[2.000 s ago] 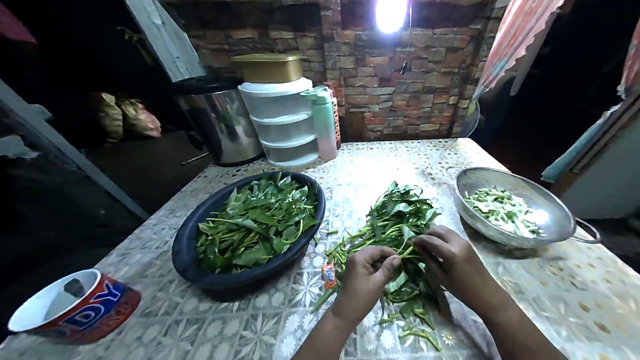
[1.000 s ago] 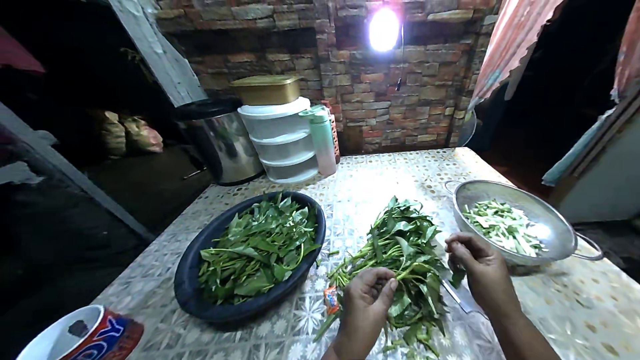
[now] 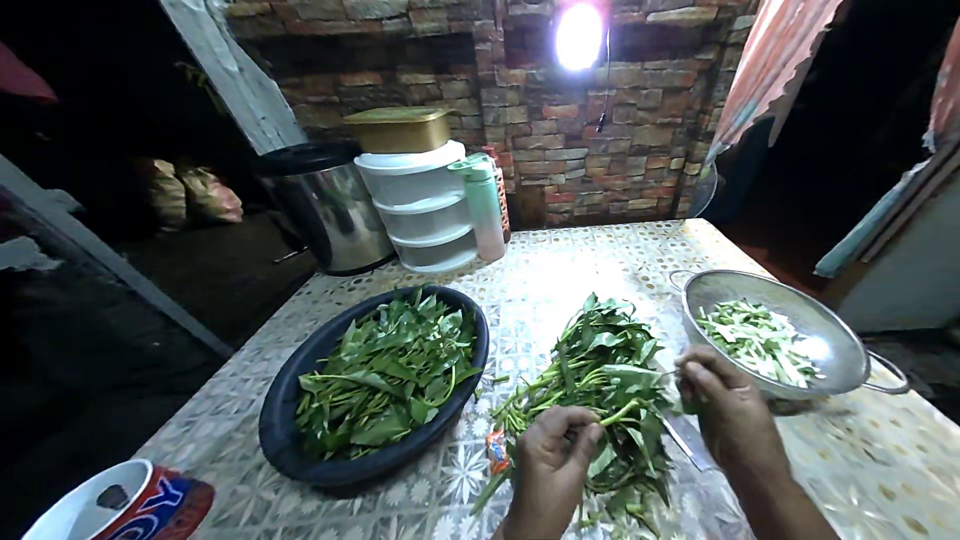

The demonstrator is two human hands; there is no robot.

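Note:
A heap of leafy green stems (image 3: 600, 352) lies on the patterned tablecloth. Over its near part, my left hand (image 3: 555, 457) pinches a green stem (image 3: 622, 411) between thumb and fingers. My right hand (image 3: 724, 401) is at the heap's right side, its fingers closed on a leaf, partly hidden by the hand. A dark oval basin (image 3: 274, 420) full of similar leafy stems stands to the left. At the right is a metal mesh strainer (image 3: 832, 337) with pale green cut pieces (image 3: 757, 341) in it. A flat, shiny blade-like thing (image 3: 688, 444) lies partly under the leaves.
A small orange wrapper (image 3: 496, 451) lies beside the heap. A red and blue tub (image 3: 169, 502) stands at the near left corner. At the back are a steel container (image 3: 337, 217), stacked clear drawers (image 3: 431, 221) and a green-pink bottle (image 3: 484, 210). A lit lamp (image 3: 579, 36) hangs before the wall.
My hands were close together over the heap two seconds ago and are now apart, the right one farther right. My left hand stays over the stems.

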